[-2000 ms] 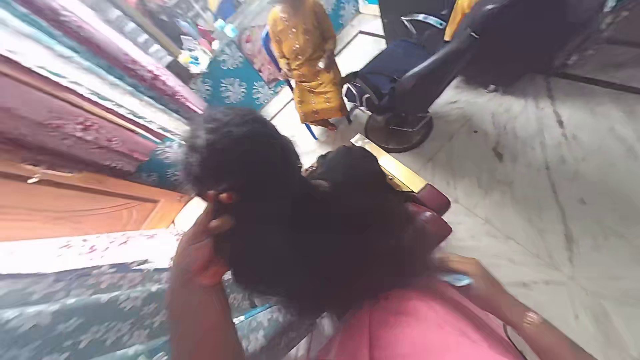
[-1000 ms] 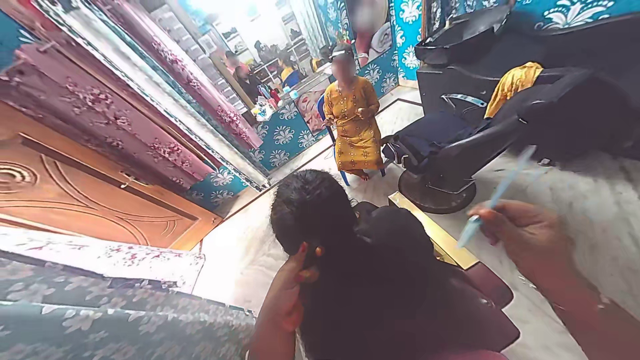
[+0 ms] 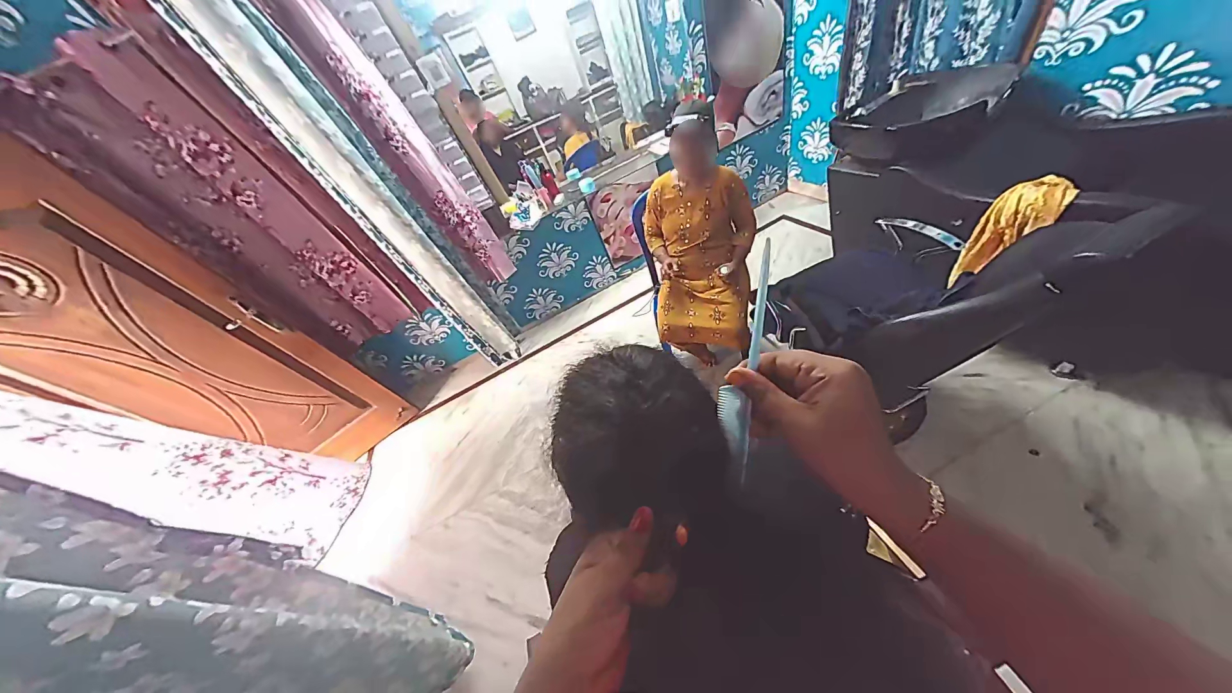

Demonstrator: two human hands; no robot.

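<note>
A person's head with dark hair is in front of me, low in the middle of the head view. My left hand grips the hair at the back of that head, its fingers closed around the gathered strands. Against the right side of the head, my right hand holds a light blue rat-tail comb. The comb's thin tail points up and its teeth face the hair. A bracelet circles my right wrist. The lower hair and the person's back merge in a dark area, so their edges are hidden.
Beyond the head a person in a mustard outfit sits on a blue chair. At right stands a black salon wash chair with a yellow cloth and a basin. A wooden door and curtains are at left; a mirror counter stands behind.
My right hand has come from low at the right, up beside the head, bringing the comb against the hair. My left hand stays on the hair. The view has shifted strongly.
</note>
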